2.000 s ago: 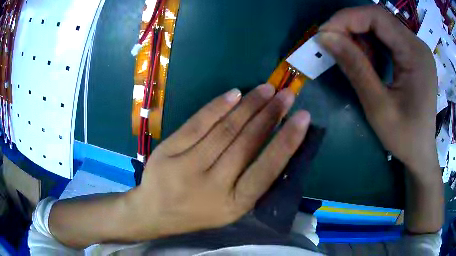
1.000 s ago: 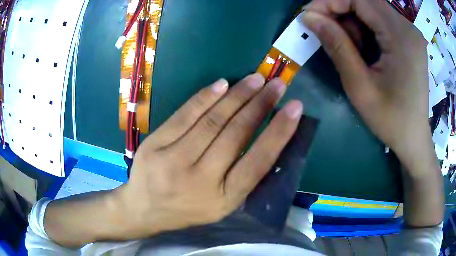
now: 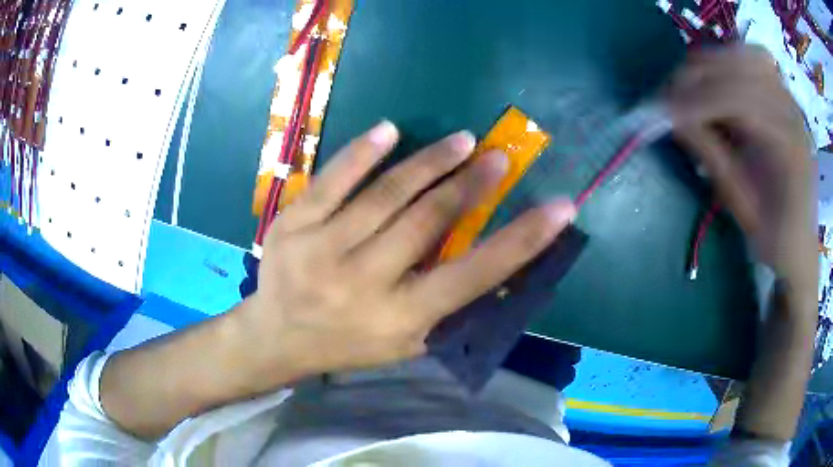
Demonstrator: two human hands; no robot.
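Observation:
My left hand [image 3: 365, 246] lies flat with spread fingers over an amber film piece [image 3: 516, 150], whose upper end shows bare, with small shiny spots. The fingers cover much of it. My right hand [image 3: 740, 137] is blurred at the right, above the mat. A pale blurred thing [image 3: 653, 123] is at its fingertips; its grip is unclear. A red lead [image 3: 607, 169] runs from there to my left thumb tip. Another dark red lead [image 3: 699, 242] hangs below my right hand. A black flat piece [image 3: 498, 315] lies under my left hand's near side.
An overlapped amber strip [image 3: 301, 119] with red leads lies on the green mat [image 3: 429, 64]. A perforated white sheet [image 3: 110, 119] and rows of red wires [image 3: 27, 82] are at the left. White tabs and wired pieces [image 3: 717, 18] are heaped at the upper right.
The white tab no longer covers the amber piece's upper end. My right hand has moved right, away from it. My left hand stays over the piece; the view has shifted.

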